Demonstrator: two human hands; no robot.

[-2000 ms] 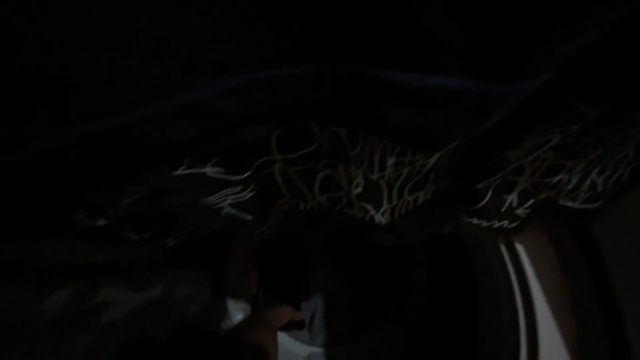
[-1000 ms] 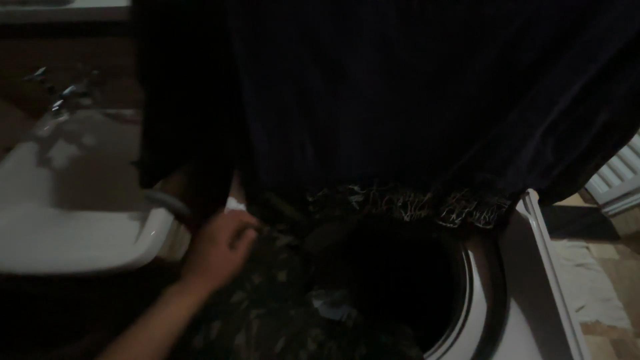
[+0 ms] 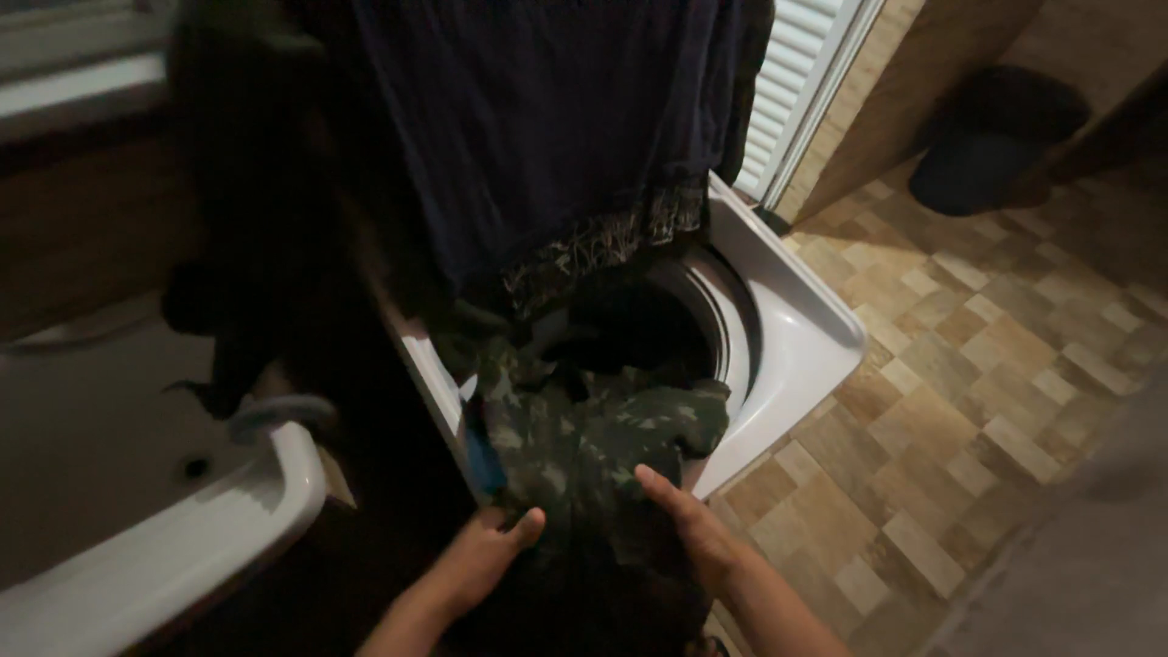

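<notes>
A camouflage-patterned garment [image 3: 584,447] lies over the near rim of a white top-loading washing machine [image 3: 803,347], partly in its round opening, and hangs down in front. My left hand [image 3: 488,547] grips the garment's left side, thumb on top and fingers hidden under the cloth. On the right side, my right hand [image 3: 689,520] holds the cloth with its thumb on top, the other fingers out of sight. A blue patch of fabric [image 3: 484,456] shows at the garment's left edge. Behind the opening hangs a dark fringed towel [image 3: 566,119], its fringe at the far rim.
To the left stands a white washbasin [image 3: 292,493] with a dark cloth hanging by its edge. A white louvred panel [image 3: 794,82] is behind the machine at right. Beyond the patterned tile floor [image 3: 912,438] stands a dark bin [image 3: 985,146].
The view has brightened and swung to show more floor. My right hand has come into view on the garment. My left hand has moved from the machine's left side down to the cloth in front.
</notes>
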